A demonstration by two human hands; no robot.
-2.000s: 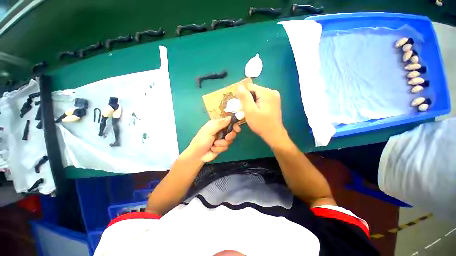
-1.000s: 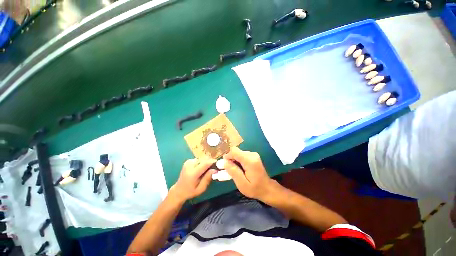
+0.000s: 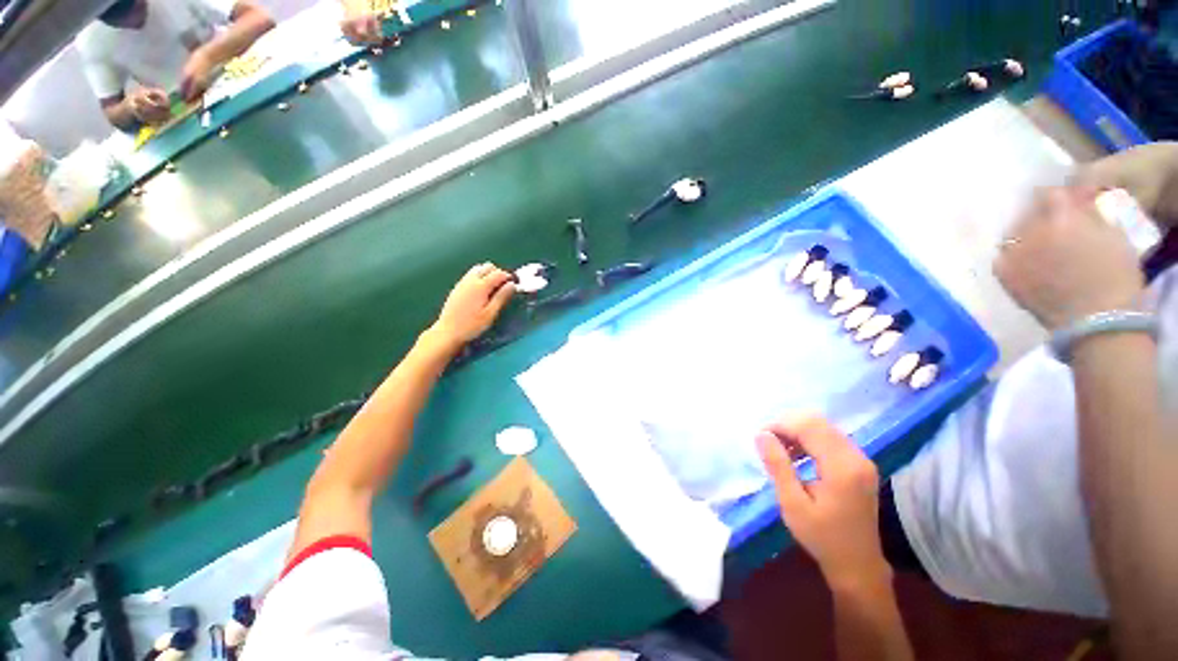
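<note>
My left hand (image 3: 475, 307) reaches over the green belt, its fingers closed at a leg subassembly (image 3: 531, 278) with pale cream thighs and a black top; its leg is hidden by the hand. My right hand (image 3: 823, 497) is empty over the near edge of the blue tray (image 3: 975, 351), thumb and forefinger apart. Hip-and-thigh parts (image 3: 868, 320) lie in a row on the tray's right side. A white disc (image 3: 500, 536) sits on the stained brown card (image 3: 461, 555). A black leg part (image 3: 443, 482) lies left of the card, a white teardrop-shaped item (image 3: 517, 442) above it.
Black legs (image 3: 323, 420) line the belt (image 3: 426, 207); more subassemblies (image 3: 685, 191) lie farther along. A neighbour's hands (image 3: 1072, 245) work at the right, near a blue crate (image 3: 1079, 78). Another person (image 3: 181, 65) sits across the belt. A white sheet (image 3: 233, 575) lies at lower left.
My hands have parted from near the card. My left hand has moved forward to the belt, my right hand right to the tray. The view has shifted right, showing more belt and the neighbour's hands.
</note>
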